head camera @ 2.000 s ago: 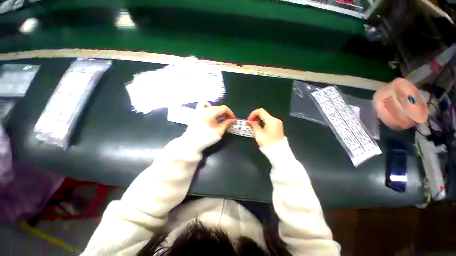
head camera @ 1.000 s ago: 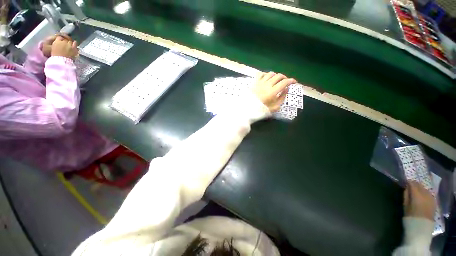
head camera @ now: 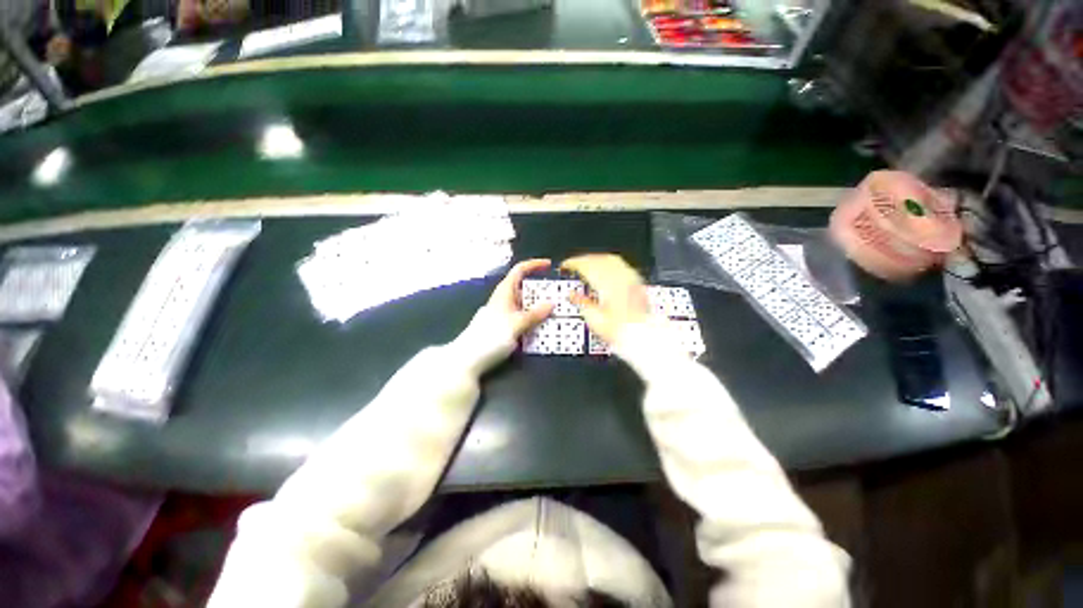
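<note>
A white board panel (head camera: 555, 337) with a grid of black marks lies across the space between my hands, in front of me. My left hand (head camera: 513, 303) holds its left end, thumb and fingers at the edge. My right hand (head camera: 613, 297) is over its middle, fingers on the panel and covering part of it; the panel's right end shows beyond the hand. A loose panel pile (head camera: 404, 255) lies fanned to the left. A right-hand panel stack (head camera: 778, 289) lies slanted on a clear plastic bag (head camera: 678, 252).
A bagged panel pack (head camera: 173, 318) and smaller bagged panels (head camera: 44, 283) lie far left. A pink round fan (head camera: 893, 226), a dark phone (head camera: 917, 356) and a power strip (head camera: 998, 339) are at the right. The green belt (head camera: 392, 137) runs beyond a pale edge strip. A purple sleeve shows at the left edge.
The view has swung back to the right. My left hand has left the loose pile and my right hand has left the right-hand stack. Both are now together at a panel in front of me.
</note>
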